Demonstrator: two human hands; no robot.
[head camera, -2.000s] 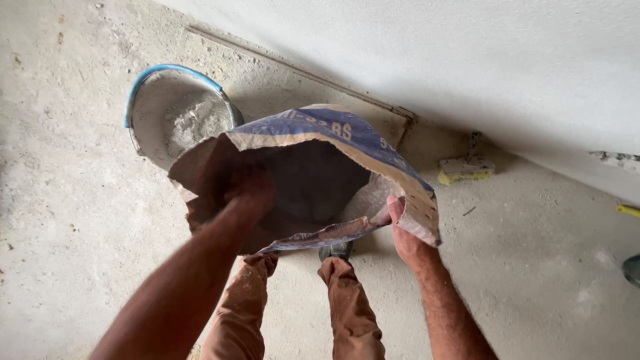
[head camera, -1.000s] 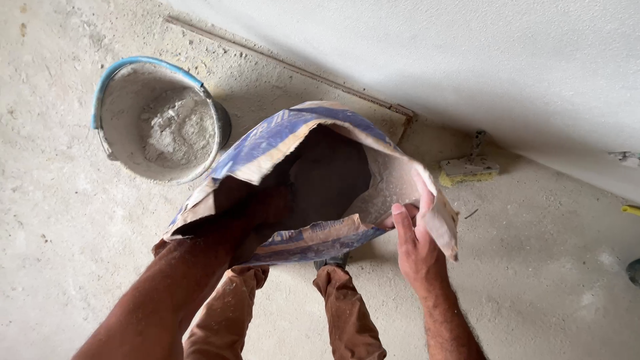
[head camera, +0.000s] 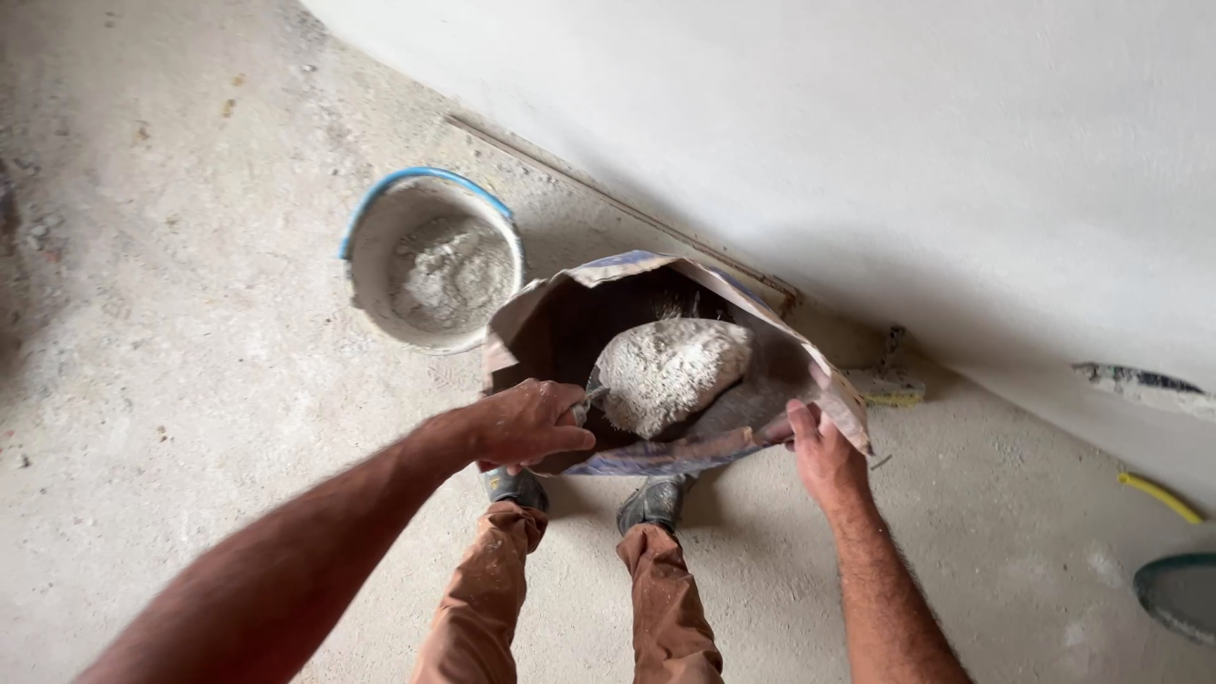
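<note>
My left hand (head camera: 537, 423) is closed on the handle of a trowel or scoop, whose blade is hidden under a heaped load of pale grey powder (head camera: 670, 370). That load is over the mouth of an open paper sack (head camera: 655, 461) with blue print, its inside dark. On the right, my right hand (head camera: 822, 451) grips the sack's torn rim, thumb on the near side. A bucket (head camera: 366, 294) with a blue rim or handle sleeve stands to the left of the sack and holds similar powder.
Behind the sack, a thin strip (head camera: 608, 195) runs along the base of the white wall (head camera: 855, 142). A sponge-like block float (head camera: 888, 385) lies by the wall. Further right are a yellow tube-like piece (head camera: 1161, 496) and a dark-rimmed round object (head camera: 1178, 594). My boots (head camera: 655, 503) are below the sack.
My left hand, deep in the sack before, has come up to its mouth with a heap of powder on the tool. My right hand still holds the rim.
</note>
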